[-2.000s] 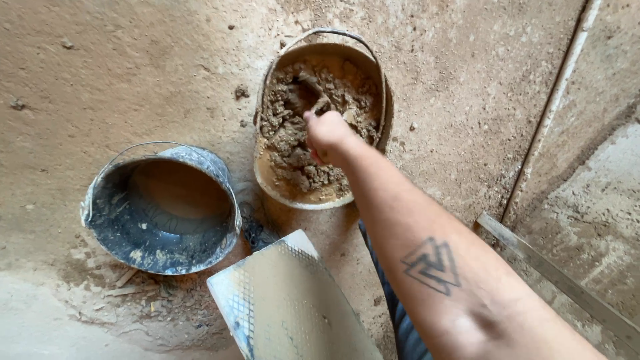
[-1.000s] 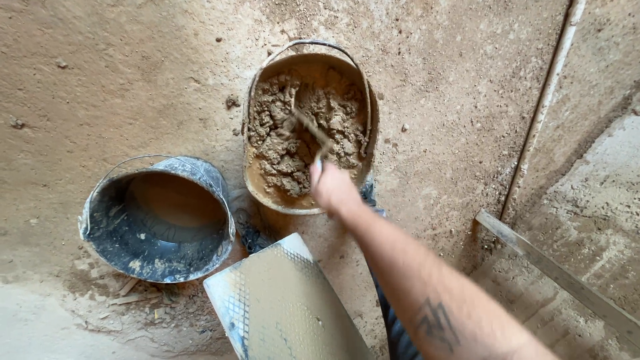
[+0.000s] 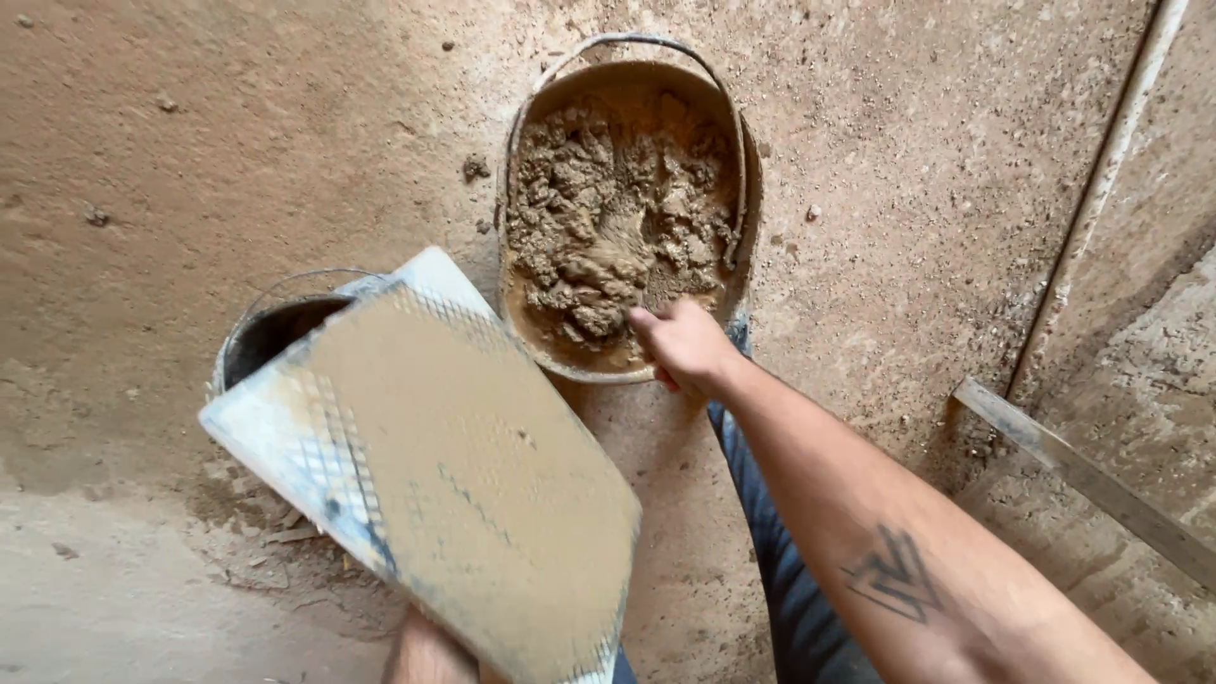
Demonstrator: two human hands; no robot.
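Note:
My right hand (image 3: 686, 347) is closed on a tool handle, seen as a trowel in the earlier views, at the near rim of an oval bucket (image 3: 622, 372). Its blade is hidden in or under a lump of wet brown mortar (image 3: 594, 275). Rough, clumpy mortar fills much of the bucket, whose wire handle leans over the far side. On the left, a rectangular plasterer's hawk (image 3: 484, 456) with a ridged, mortar-smeared face is held up from below by my left hand (image 3: 429, 651); only the wrist area shows, and the fingers are hidden beneath it.
Behind the hawk, a round dark bucket (image 3: 231, 366) is partly covered. A flat bar (image 3: 1083, 470) lies at the right, near a pale pipe (image 3: 1111, 180) along the floor. My trouser leg (image 3: 760, 532) is below the oval bucket. Small clods dot the rough floor.
The hawk has come up and left, and now covers much of the round bucket. My right hand has moved toward the near rim, and the trowel blade that showed earlier is out of sight.

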